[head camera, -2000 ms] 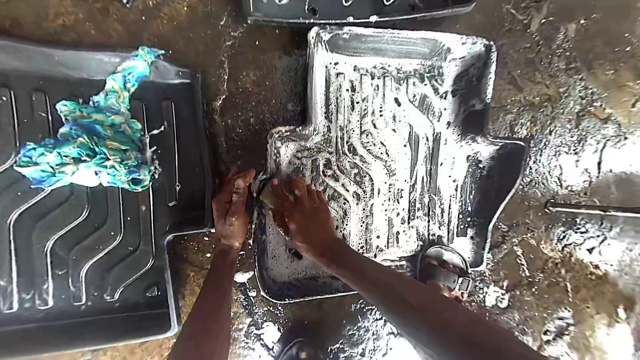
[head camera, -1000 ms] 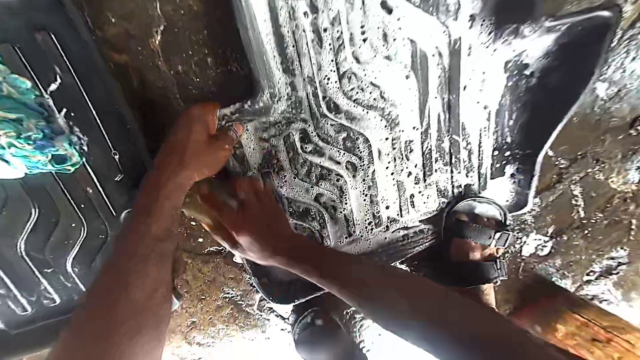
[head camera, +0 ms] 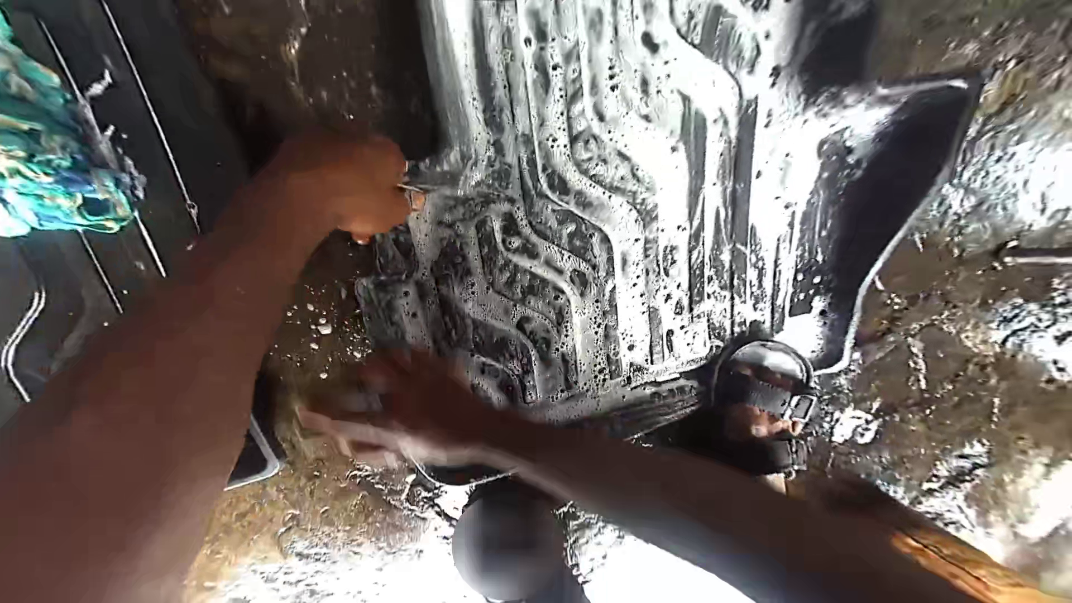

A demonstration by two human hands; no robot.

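Note:
A black rubber car floor mat, ridged and coated with white suds, lies on the wet ground. My left hand is closed on the mat's left edge. Lower down, my right hand is blurred by motion near the mat's lower left corner; whether it holds anything cannot be made out. A sandaled foot rests at the mat's lower edge.
At the left lies another black mat with a crumpled blue-green cloth or net on it. A second, dark rounded shoe shows at the bottom. Wet, rough ground surrounds the mats. A thin rod lies at the right.
The view has come much closer to the sudsy mat. My left hand has closed on the mat's edge. My right hand has shifted off the mat's suds toward its lower left corner.

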